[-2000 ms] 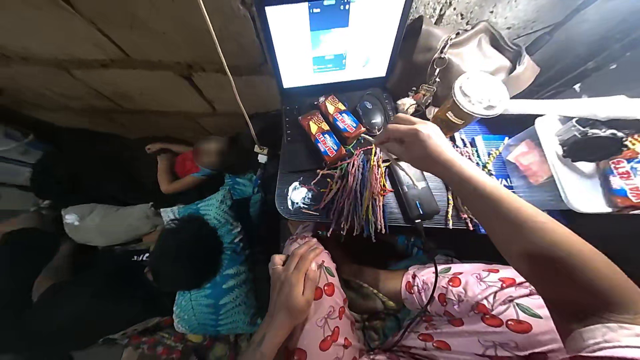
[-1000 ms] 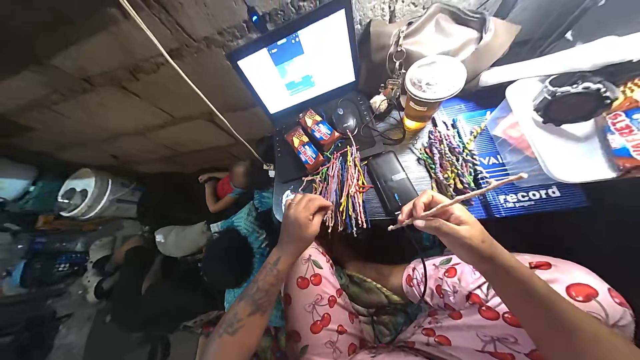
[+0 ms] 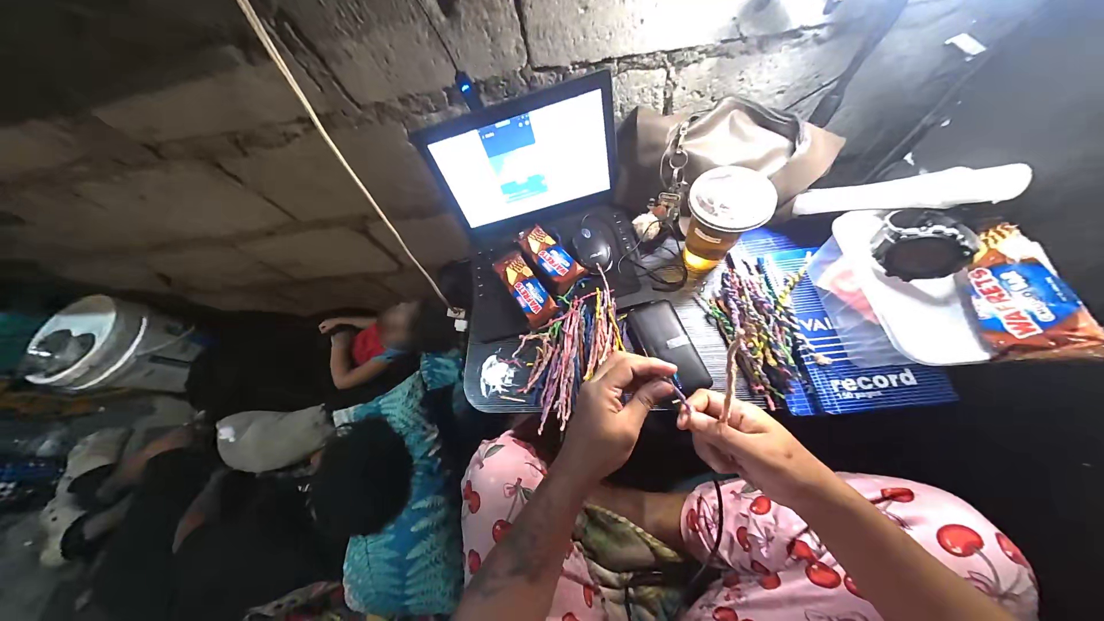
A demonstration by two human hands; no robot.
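My left hand [image 3: 617,410] pinches one end of a thin purple-and-blue twisted cord [image 3: 681,395] over the table's front edge. The fingertips of my right hand [image 3: 729,431] meet the cord's other side, and a pale brown twisted strand [image 3: 730,379] stands up between its fingers. Behind my left hand a bundle of colourful twisted cords [image 3: 573,349] hangs over the table edge. A second bundle of twisted cords [image 3: 759,323] lies behind my right hand, partly on a blue record book [image 3: 888,379]. Between the bundles rests a black rectangular device or case [image 3: 671,345].
A laptop [image 3: 526,164], Wafrets packs [image 3: 526,289], a mouse [image 3: 593,246], a lidded cup of drink [image 3: 724,216] and a bag [image 3: 742,147] stand behind. At right are a white tray [image 3: 927,332], a watch [image 3: 925,246] and another snack pack [image 3: 1035,297]. People lie at left, near a bucket [image 3: 86,341].
My left hand, with no cord visible in it a second ago, now pinches a purple-and-blue cord. My right hand has moved close to it; its brown strand now points up instead of lying across.
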